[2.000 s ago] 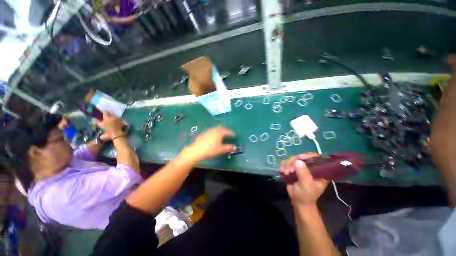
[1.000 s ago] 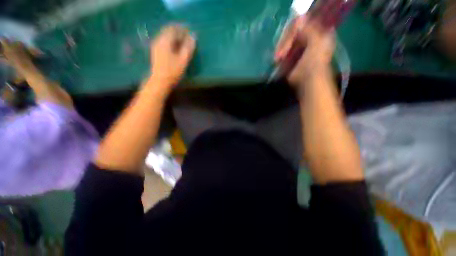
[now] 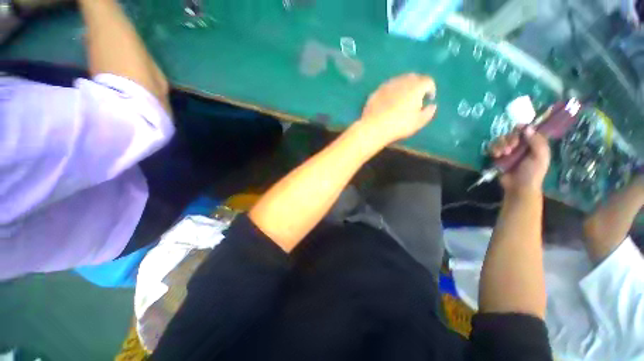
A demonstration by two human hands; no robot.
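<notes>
My right hand point(image 3: 524, 156) is closed around the dark red electric screwdriver point(image 3: 558, 118), whose thin silvery tip points down and left past the bench's front edge. My left hand point(image 3: 402, 106) is over the green bench point(image 3: 261, 63), fingers curled. A small dark spot shows between its thumb and fingers; I cannot tell whether it is a part or a gap. Thin white rings point(image 3: 464, 108) lie flat between my hands and beyond them. A white square piece point(image 3: 521, 110) lies just behind the screwdriver.
A heap of dark and silvery modules point(image 3: 585, 158) lies at the right. A blue-and-white carton point(image 3: 422, 17) stands at the back. Co-workers are on both sides, one in a purple shirt point(image 3: 63, 169). A white bag point(image 3: 173, 257) is below the bench at left.
The view has turned and shifted, so the bench runs diagonally. The screwdriver stays in my right hand, its tip now clearly visible. My left hand is now nearer my right.
</notes>
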